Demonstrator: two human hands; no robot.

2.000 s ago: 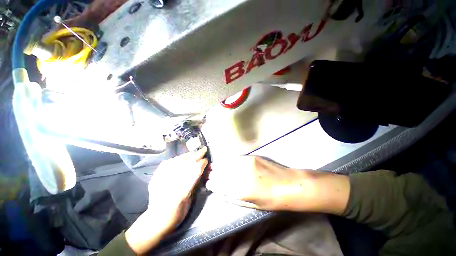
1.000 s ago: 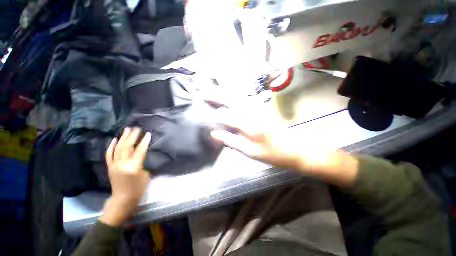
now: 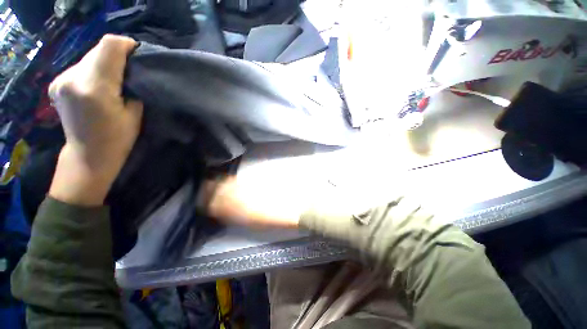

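A dark grey garment piece [image 3: 257, 103] is lifted and stretched from the left of the table towards the sewing machine, blurred by motion. My left hand [image 3: 103, 103] is closed on its raised upper-left end. My right hand [image 3: 228, 202] reaches left across the table into the dark cloth; its fingers are hidden or blurred, so its grip cannot be told. The needle area [image 3: 414, 110] of the white machine is right of the cloth, in strong glare.
The machine arm [image 3: 502, 38] with red lettering is at upper right. A black phone [image 3: 540, 115] stands on a round base [image 3: 528, 157]. A grey edge strip [image 3: 309, 252] runs along the table front. Heaped dark cloth [image 3: 254, 16] lies behind, with paler grey pieces [image 3: 277, 44].
Both hands have moved from the needle area to the left. My left hand has risen with the cloth in it. My right arm now crosses the table. The view has shifted left.
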